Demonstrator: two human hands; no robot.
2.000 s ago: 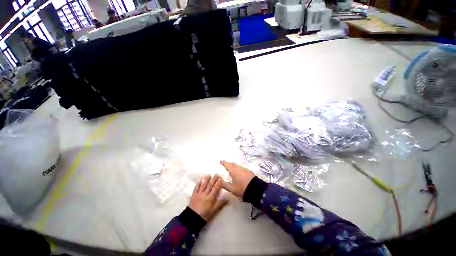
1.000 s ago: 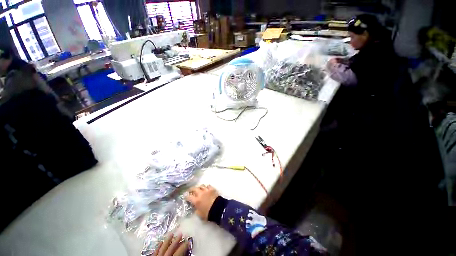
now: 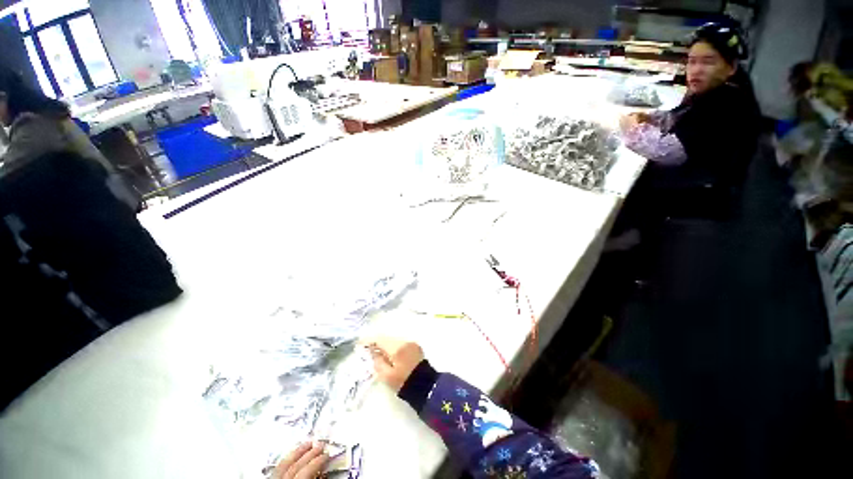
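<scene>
A pile of silver metal pieces and clear poly bags (image 3: 323,351) lies on the off-white table (image 3: 253,243), partly washed out by glare. My right hand (image 3: 397,362) is at the pile's right edge, fingers curled against it; whether it grips anything is unclear. My left hand (image 3: 302,460) is at the bottom edge, partly cut off, its fingers beside an open silver metal outline (image 3: 348,458); whether it holds it is unclear. A yellow-handled tool (image 3: 447,316) with a red cord lies right of the pile. Dark-jawed snips (image 3: 503,271) with red cord lie beyond it.
A fan (image 3: 463,152) and its cord stand farther back. Behind it is a clear bag of grey hardware (image 3: 563,150). A person (image 3: 701,122) sits at the far right side. A black stack (image 3: 79,253) is at left. A box with clear plastic (image 3: 608,421) is below the table edge.
The view has turned right, bringing in the hardware bag and the seated person, whose head has since lifted. My hands have moved from the table's bare part to the pile. The picture is brighter.
</scene>
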